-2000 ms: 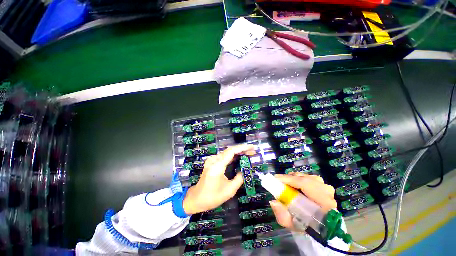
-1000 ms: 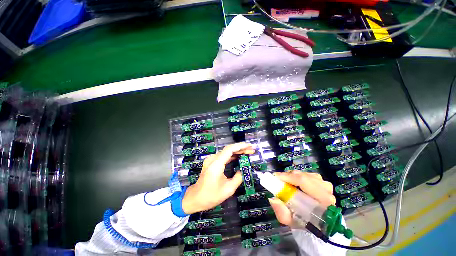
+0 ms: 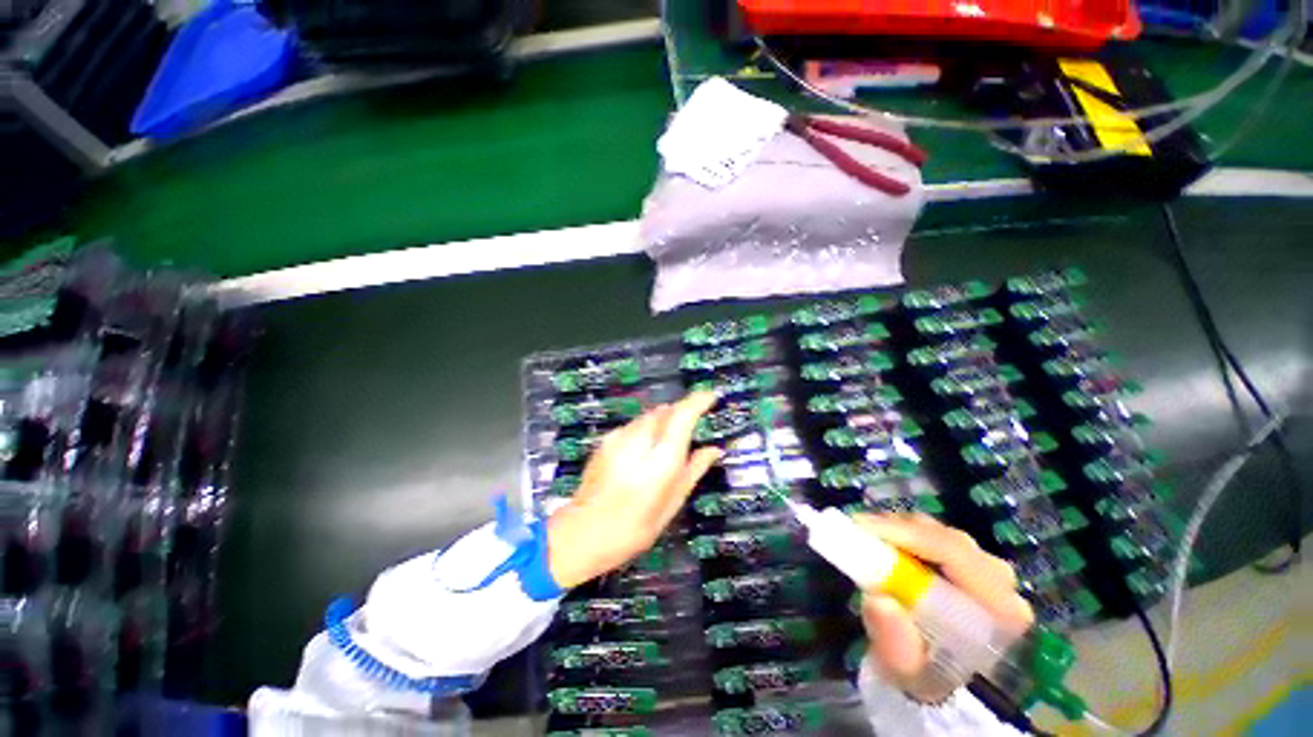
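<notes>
My left hand (image 3: 634, 482) is over the clear board tray (image 3: 540, 377), fingers apart. Its fingertips are at the left end of a green circuit board (image 3: 737, 419) lying flat in the second column; image blur hides whether they touch it. Below that board is a bare, shiny stretch of tray. My right hand (image 3: 943, 583) holds the glue syringe (image 3: 914, 576), with its white front and yellow band. The needle points up and left, over the tray just right of the second column. The syringe's green cap (image 3: 1051, 671) shows behind the hand.
A pale cloth (image 3: 785, 238) lies behind the tray with a white label (image 3: 723, 133) and red-handled pliers (image 3: 864, 151). Stacked trays (image 3: 123, 490) stand at left. A black box (image 3: 1116, 130), a red bin (image 3: 943, 17) and a blue bin (image 3: 216, 65) are farther back. Hoses run at right.
The board my left hand held upright is no longer between its fingers; a board now lies in the second column's upper part. My fingers have opened. The syringe has moved right, and the view has shifted.
</notes>
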